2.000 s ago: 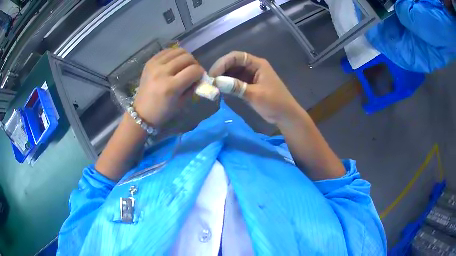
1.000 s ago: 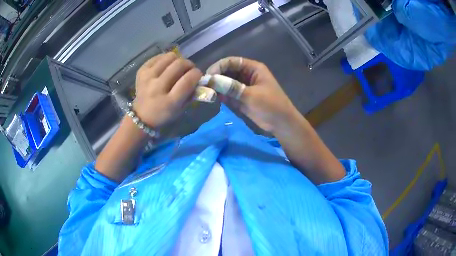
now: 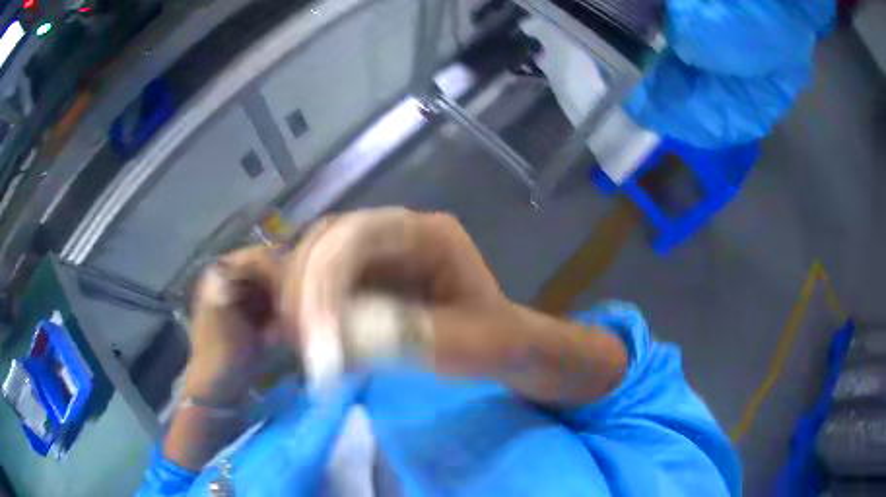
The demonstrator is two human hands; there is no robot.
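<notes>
My left hand [image 3: 228, 315] is at the left centre, blurred, with curled fingers and a thin bracelet at its wrist. My right hand [image 3: 403, 267] is in front of my chest, beside and partly over the left one. White finger cots [image 3: 387, 328] cover fingertips of my right hand, badly blurred. Whether either hand holds anything is too blurred to tell.
A blue parts bin [image 3: 60, 374] stands on the green bench [image 3: 102, 422] at left. Part of a bin with a yellow scrap [image 3: 275, 226] shows behind my hands. A person in a blue smock [image 3: 719, 73] is at upper right by a blue stool [image 3: 695, 199].
The view has shifted, so the bench and stool sit lower and further left. My hands have moved left and lower in the picture, and my right hand now looks larger and nearer.
</notes>
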